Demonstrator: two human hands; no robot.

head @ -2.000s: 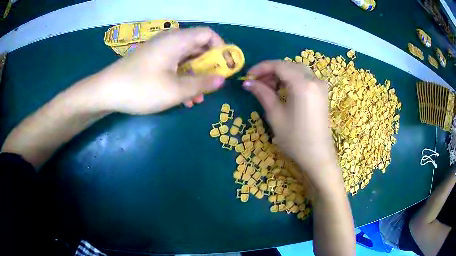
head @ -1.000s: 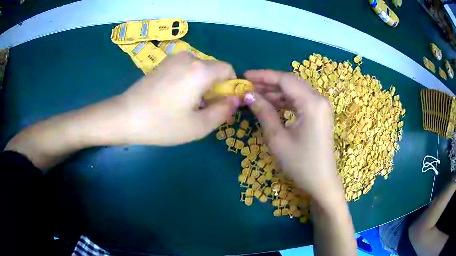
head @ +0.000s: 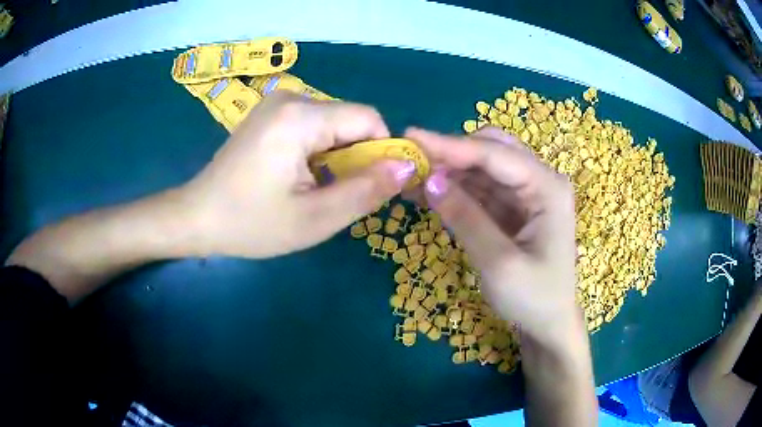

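My left hand [head: 284,179] grips a yellow front shell [head: 359,156] between thumb and fingers, its rounded end pointing right. My right hand [head: 510,217] is at that end, thumb and index finger touching or nearly touching the shell. Whether a small part sits between my right fingertips is hidden. A large loose pile of small yellow tabs [head: 618,200] lies to the right, partly behind my right hand. Several more front shells [head: 251,60] lie overlapping at the upper left, one with dark openings at its right end.
A pale strip [head: 351,21] curves along the far side. Units [head: 660,27] lie on the belt beyond. Stacked covers [head: 726,179] stand at the right, with a white cord loop [head: 719,268] below. Another person's arm [head: 728,346] shows at the lower right.
The shell has moved lower and its end is now between both hands. The right hand has come up to it; the small yellow tab seen at its fingertips earlier no longer shows.
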